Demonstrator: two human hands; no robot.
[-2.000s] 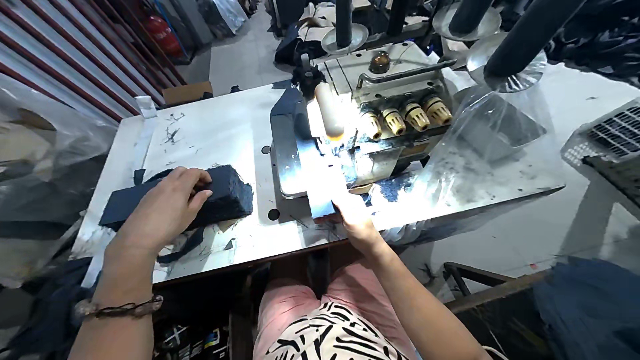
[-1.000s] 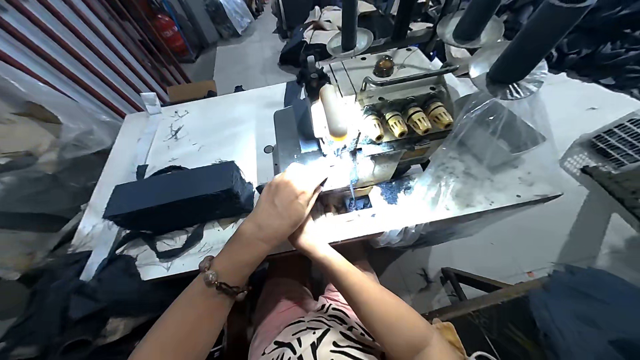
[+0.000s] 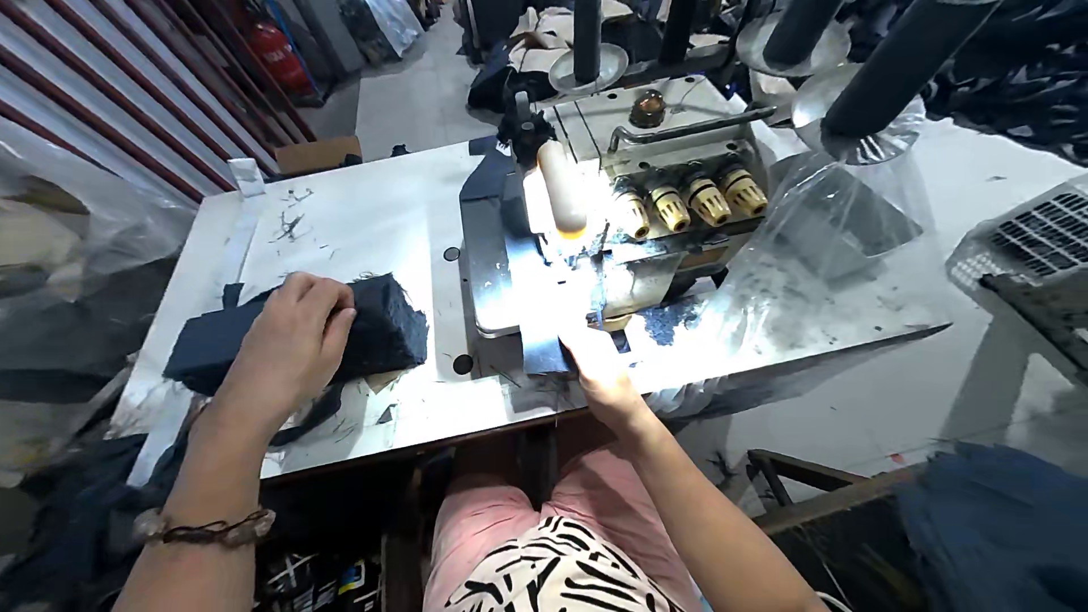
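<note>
My left hand rests on top of a stack of dark cloth pieces at the left of the white table, its fingers curled at the upper layer. Whether it pinches a piece cannot be told. At the front of an overlock sewing machine, my right hand is on the edge of a dark cloth strip. The strip lies below the needle area, where a bright lamp washes out the detail. Part of the right hand's fingers is lost in that glare.
Thread cones' metal dishes stand above the machine. Clear plastic covers the table to its right. Thread scraps lie at the left. A plastic crate is at far right, near a heap of blue cloth. A fire extinguisher stands behind.
One second ago both hands were together at the machine's front. My left hand has since moved left onto the cloth stack, while my right remains by the machine, where the strip now shows.
</note>
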